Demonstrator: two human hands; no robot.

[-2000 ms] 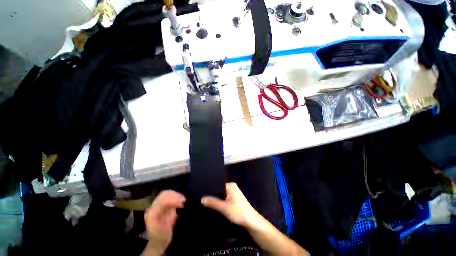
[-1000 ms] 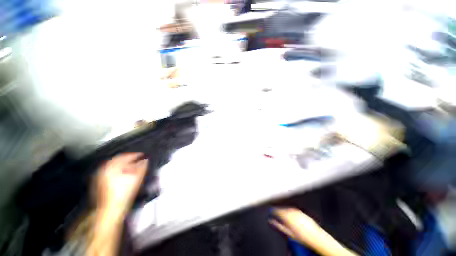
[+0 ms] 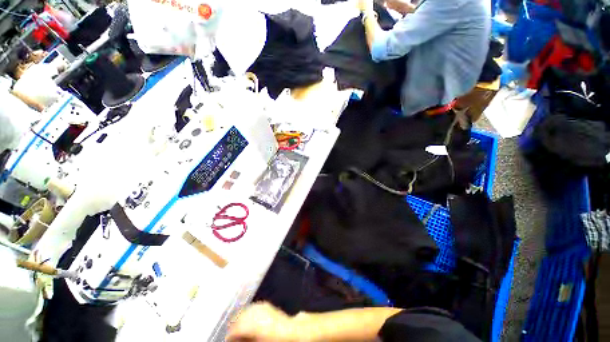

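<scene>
My right hand [image 3: 261,324] is at the bottom edge, by the table's near edge, partly cut off; its fingers are not clear. My left hand is out of the picture. The white sewing machine [image 3: 170,180] stands at the left, with a blue stripe and a dark control panel [image 3: 215,160]. A black strip [image 3: 130,228] is draped over its head. No black band shows at the needle area [image 3: 144,287]. Red-handled scissors [image 3: 229,222] and a tan bar [image 3: 205,250] lie on the white table.
A plastic bag [image 3: 277,179] and orange-red loops [image 3: 289,140] lie farther along the table. Black garments [image 3: 374,234] fill blue crates [image 3: 495,294] at right. A person in a light blue shirt [image 3: 448,47] works beyond. A black thread cone [image 3: 114,80] stands behind the machine.
The view has swung right, showing the crates and the person. The black band seen at the needle two seconds ago no longer shows there. My left hand has left the picture.
</scene>
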